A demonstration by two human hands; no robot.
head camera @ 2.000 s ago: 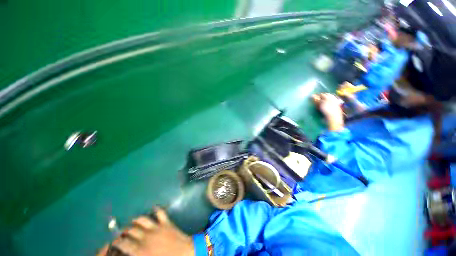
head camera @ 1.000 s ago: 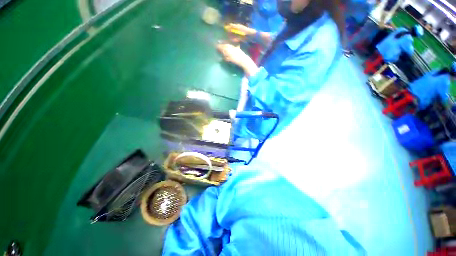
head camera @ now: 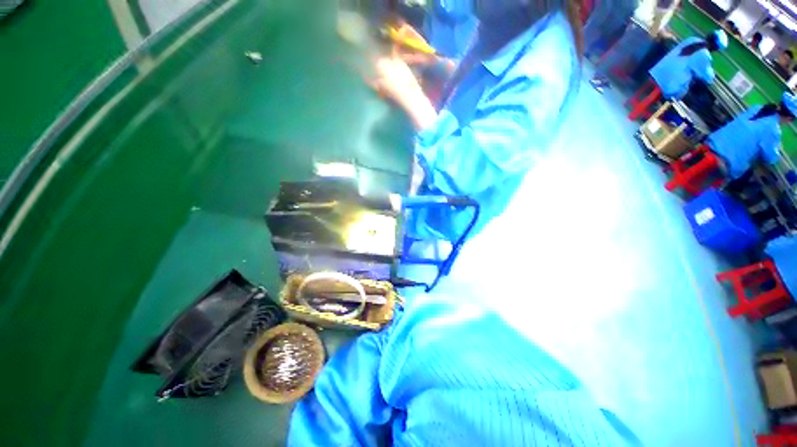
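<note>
Neither of my hands is in the picture; only a blue sleeve of mine shows at the bottom centre. Nearest in front lies the round tan tip cleaner pot [head camera: 284,362], filled with shiny metal bits. The tan iron holder box [head camera: 380,306] with a pale ring stands just behind it. The black fume fan [head camera: 205,336] with its wire guard is left of the pot. The dark soldering station [head camera: 319,223] with a pale yellow-white pad stands beyond the holder box.
A neighbouring person in a blue smock [head camera: 498,105] works beyond the station, hands near a yellow-handled tool [head camera: 409,39]. A small part [head camera: 253,58] lies on the green surface at upper left. Right are red stools [head camera: 753,295], a blue bin [head camera: 721,220], cartons and other workers.
Two seconds ago a hand showed at the bottom left; it is out of view now. The view has swung right, and since one second ago it has shifted only slightly.
</note>
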